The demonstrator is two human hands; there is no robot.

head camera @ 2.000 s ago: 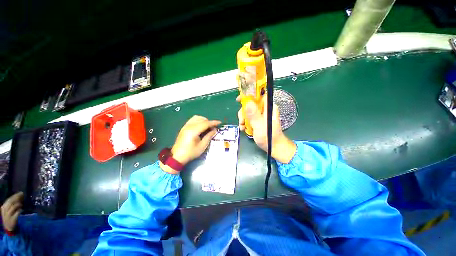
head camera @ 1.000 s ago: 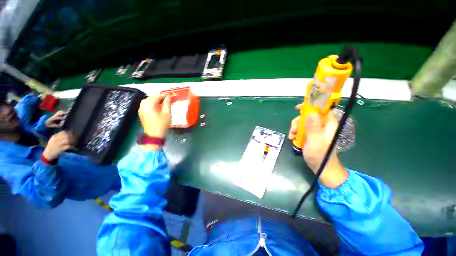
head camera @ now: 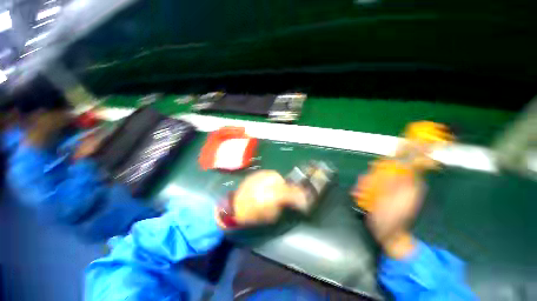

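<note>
The view is strongly blurred. My left hand (head camera: 265, 197), with a dark red band at its wrist, grips a phone assembly (head camera: 320, 174) by its left side. The assembly has a silvery end and looks dark below; its details are smeared. My right hand (head camera: 397, 206) is shut on the yellow-orange electric screwdriver (head camera: 385, 176), to the right of the phone assembly and apart from it. The screwdriver's tip and cord cannot be made out.
A red parts bin (head camera: 235, 150) with white contents stands behind my left hand. A black tray (head camera: 147, 153) of silvery parts is further left, beside another person's blue sleeve (head camera: 53, 182). Phone assemblies (head camera: 287, 107) and a dark carrier tray (head camera: 244, 104) lie on the green conveyor beyond the white rail (head camera: 347, 138).
My left hand has left the red bin and moved right to the phone assembly. The assembly now looks dark instead of pale. The view has shifted and blurred; my right hand keeps the screwdriver.
</note>
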